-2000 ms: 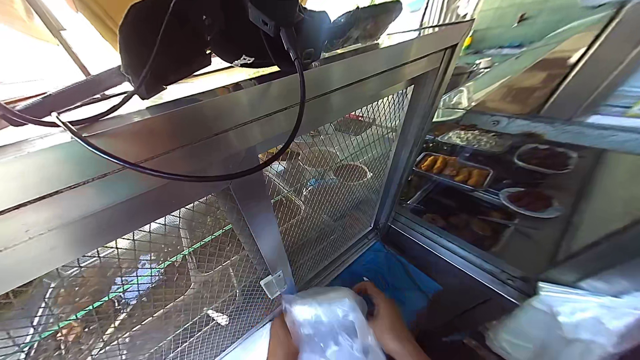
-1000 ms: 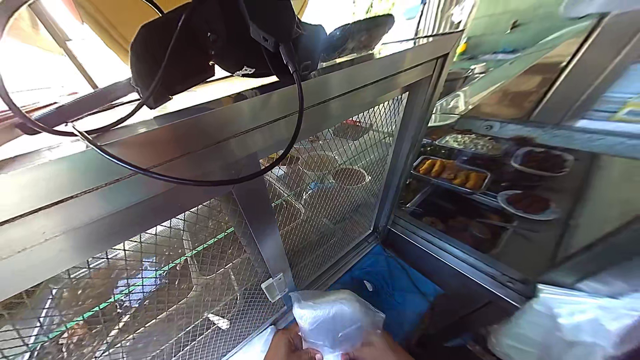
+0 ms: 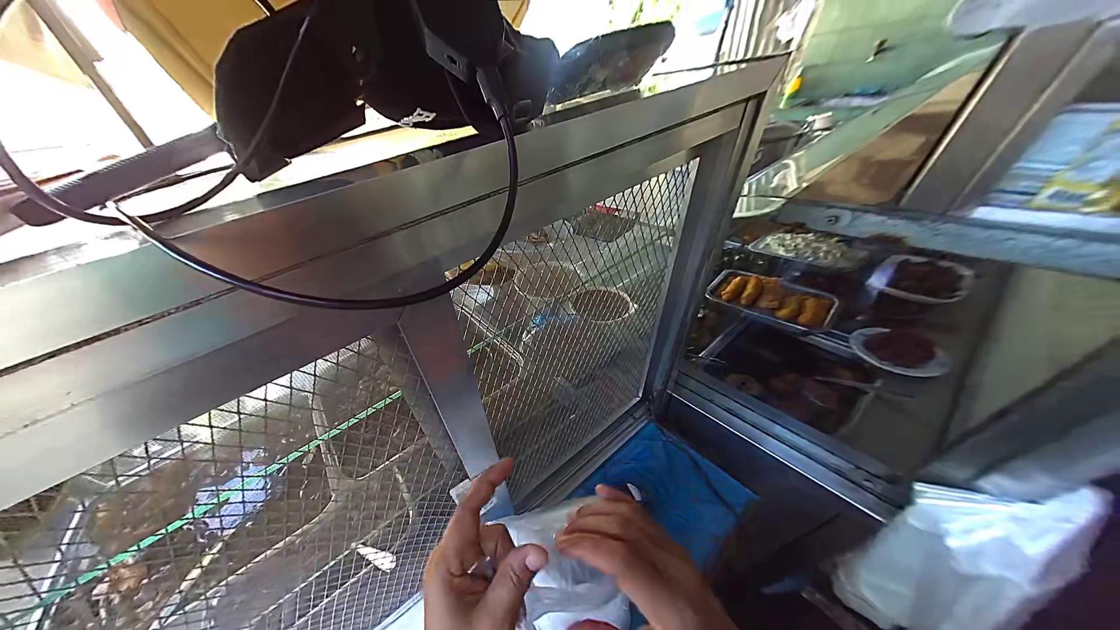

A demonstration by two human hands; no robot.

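Observation:
A translucent plastic bag (image 3: 573,573) with something bulky inside is between my hands, low in the middle of the view. My left hand (image 3: 481,560) is raised at the bag's left side, thumb and forefinger spread; whether its other fingers pinch the plastic, I cannot tell. My right hand (image 3: 626,547) lies over the bag's upper right part with its fingers bent against the plastic. The bag's underside is out of view. Behind it lies a blue sheet (image 3: 691,490) in the corner by the mesh panel.
A metal-framed mesh panel (image 3: 569,350) stands ahead, with food containers behind it. On its top rail rests a black device (image 3: 376,70) with a looping cable (image 3: 385,304). To the right, a display case holds a tray of fried food (image 3: 774,302); white plastic bags (image 3: 980,551) sit below it.
Both hands were lower, around the bag's base, one second ago. They have moved up its sides, and the left thumb and forefinger are now spread.

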